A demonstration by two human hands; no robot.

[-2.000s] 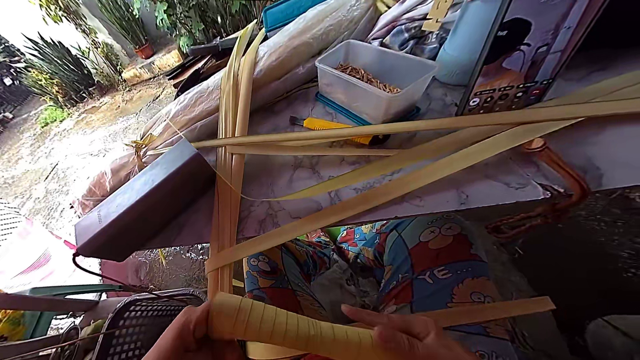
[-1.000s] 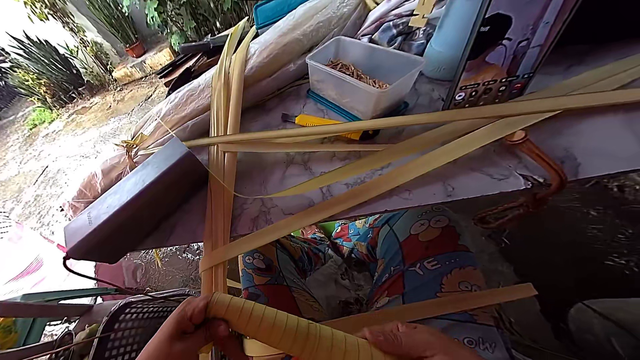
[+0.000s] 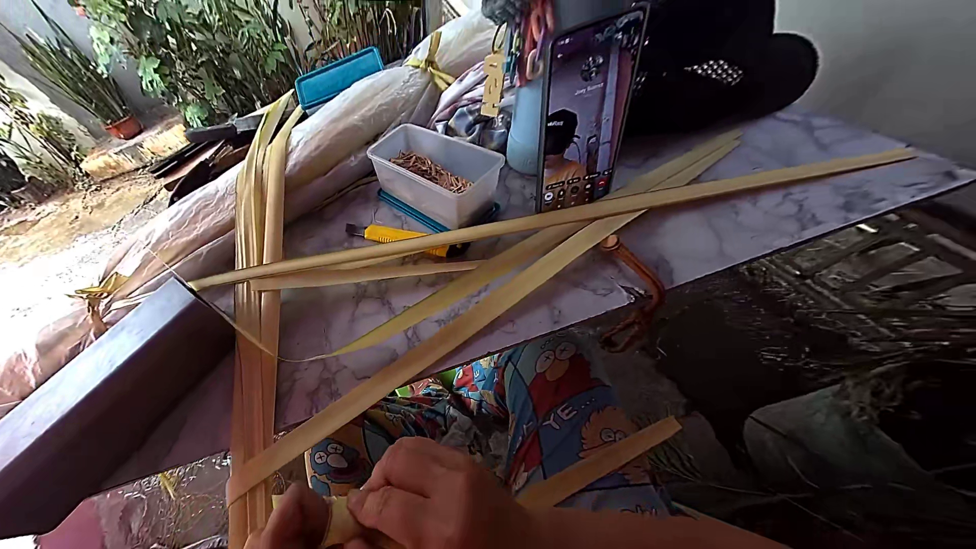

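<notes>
At the bottom edge, my left hand (image 3: 293,518) and my right hand (image 3: 435,496) are close together, gripping a banded piece of pale leaf strips (image 3: 341,521), mostly hidden by my fingers. Long flat strips (image 3: 255,381) run up from beside my left hand, over the marbled table. Another long strip (image 3: 427,366) slants up to the right from near my left hand. The cut end of a strip (image 3: 602,461) sticks out to the right over my patterned trousers (image 3: 553,396), beyond my right hand.
On the marbled table (image 3: 709,236) are a yellow cutter knife (image 3: 404,236), a plastic tub of small brown pieces (image 3: 435,168), a propped phone (image 3: 583,114) and a blue bottle (image 3: 524,130). A dark box (image 3: 99,389) lies at left, beside a long plastic-wrapped bundle (image 3: 305,152).
My right hand has moved left, next to my left hand. The banded piece, visible along its length earlier, is now mostly covered. The view has shifted, showing more of the table's right side.
</notes>
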